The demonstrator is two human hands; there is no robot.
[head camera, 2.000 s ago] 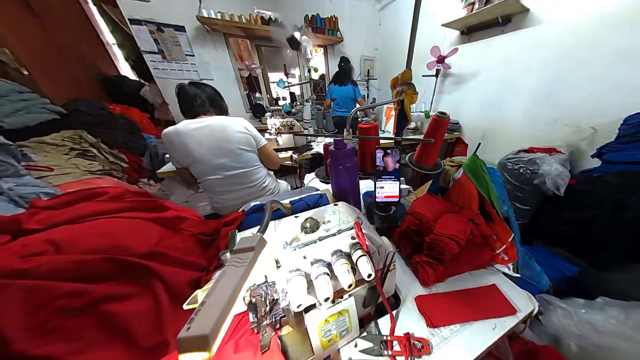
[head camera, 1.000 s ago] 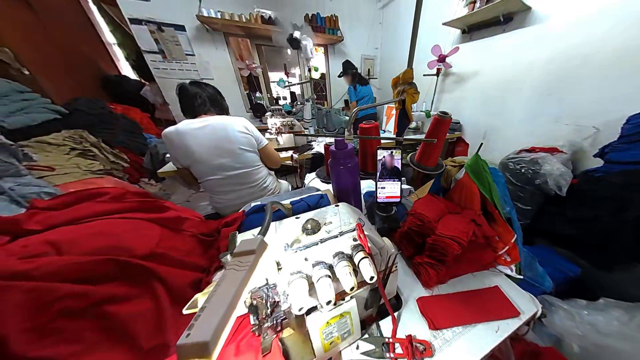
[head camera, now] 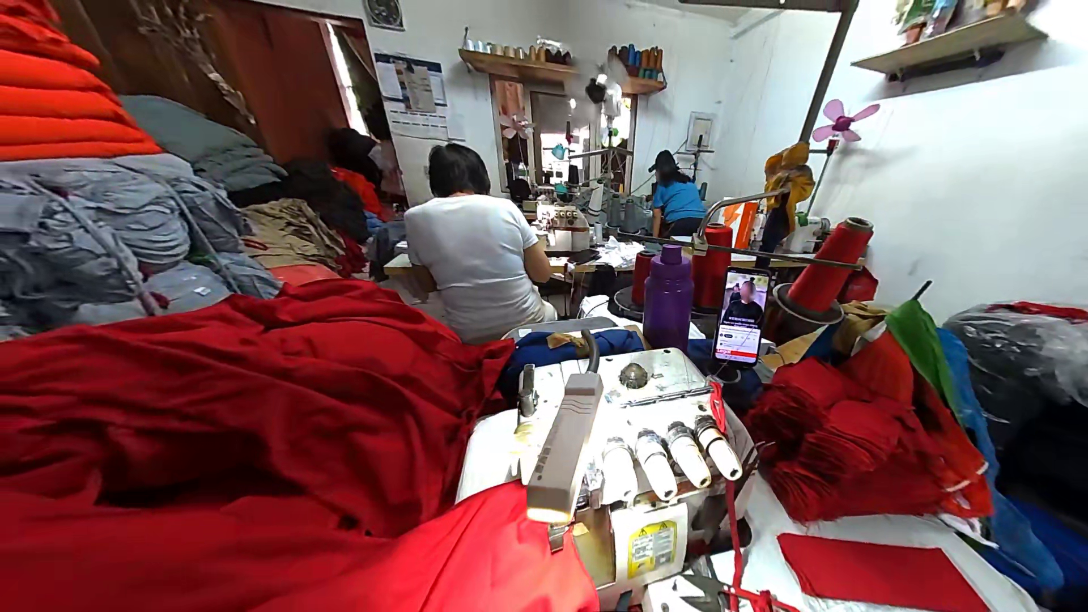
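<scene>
Neither of my hands shows in the head view. An overlock sewing machine (head camera: 633, 459) with several white tension knobs stands at the lower middle, a grey lamp (head camera: 565, 442) over its left part. Red fabric (head camera: 280, 425) spreads over the left side and reaches the machine's front. A flat folded red cloth piece (head camera: 875, 571) lies on the white table at the lower right, below a stack of cut red pieces (head camera: 841, 433). Red thread (head camera: 733, 535) hangs down the machine's right side. Scissors or snips (head camera: 693, 591) lie partly in view at the bottom edge.
Behind the machine stand a purple bottle (head camera: 668, 297), a lit phone (head camera: 741, 316) and red thread cones (head camera: 833, 265). A person in a white shirt (head camera: 474, 255) sits ahead; another in blue (head camera: 678, 202) is farther back. Bundled grey garments (head camera: 110, 229) are piled left, plastic-wrapped bags (head camera: 1020, 348) right.
The view has swung left, bringing tall orange and grey piles into sight. The distant person in blue, facing sideways a second ago, now bends forward over the far table.
</scene>
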